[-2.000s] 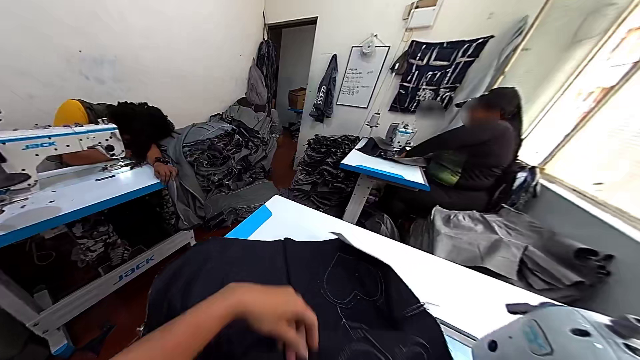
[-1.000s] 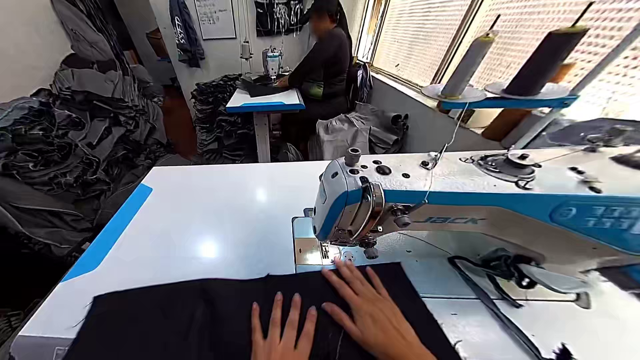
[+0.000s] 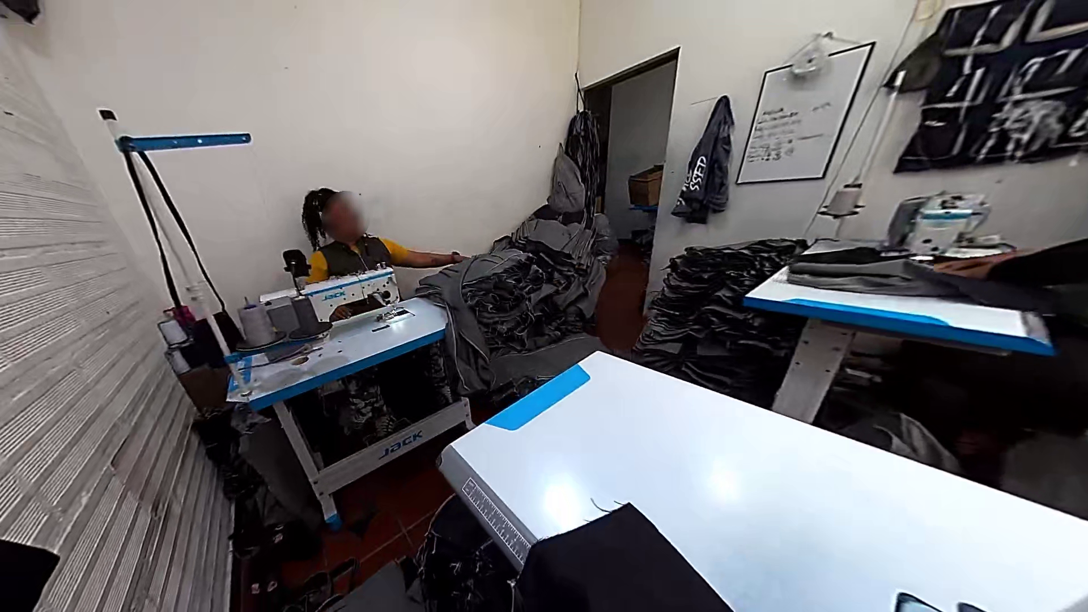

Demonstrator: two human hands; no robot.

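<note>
Neither of my hands is in view now. A piece of dark fabric point(image 3: 625, 565) lies over the near edge of the white sewing table point(image 3: 722, 442), a few loose threads at its upper corner. The rest of the fabric runs out of the bottom of the view. Along the table's left edge there is a printed ruler scale point(image 3: 497, 518), and a blue strip point(image 3: 540, 397) marks its far left corner.
At a Jack sewing machine point(image 3: 340, 293) on the left sits a co-worker in yellow sleeves. Piled grey garments point(image 3: 518, 297) and stacked dark garments point(image 3: 714, 306) stand behind my table. Another person's hand rests by fabric at the right table point(image 3: 901, 310). Dark cloth lies on the floor.
The view has swung far to the left; my hands, flat on the dark fabric a second ago, and the near machine are out of sight. The left co-worker's head, bent down two seconds ago, is raised.
</note>
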